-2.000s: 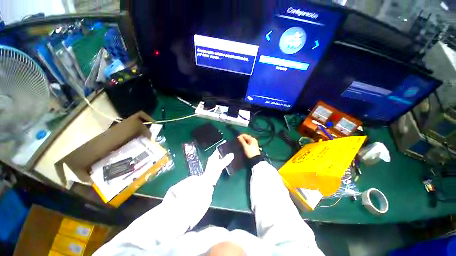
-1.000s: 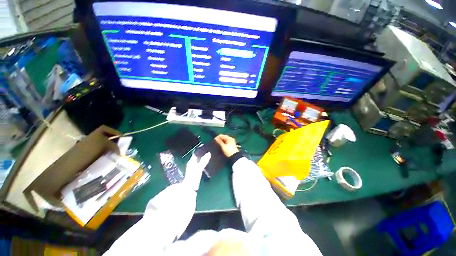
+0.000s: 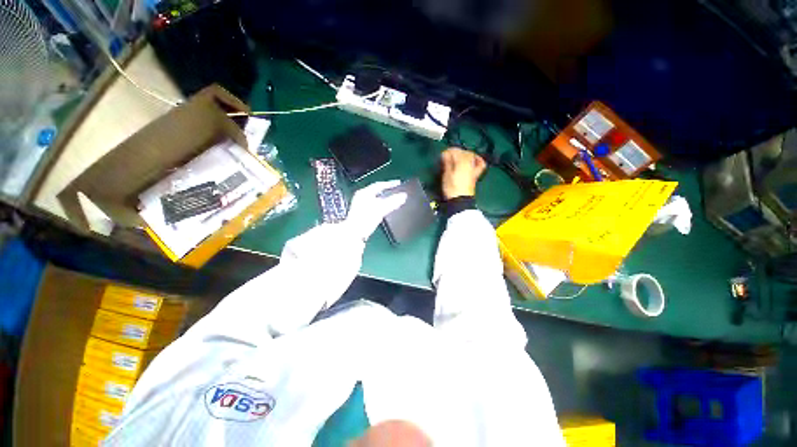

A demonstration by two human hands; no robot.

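Observation:
My left hand (image 3: 376, 206), in a white glove, holds a flat black set-top box (image 3: 409, 214) by its left edge, near the bench's front edge. My bare right hand (image 3: 461, 171), with a black wrist band, is up and right of this box, apart from it, beside the black cables. Its fingers are curled; whether they grip a lead cannot be told. A second black box (image 3: 359, 154) lies behind my left hand. A remote control (image 3: 329, 189) in clear wrap lies left of my left hand.
An opened brown box (image 3: 157, 144) with leaflet and black accessories stands left. A yellow retail box (image 3: 585, 227) stands open at right, beside a tape roll (image 3: 642, 295). Behind are a white power strip (image 3: 393, 107) and an orange-red instrument box (image 3: 600, 142).
My right hand has come off the box and moved right, toward the cables. My left hand still holds the box. The view has tilted down; the screens' menus are out of sight.

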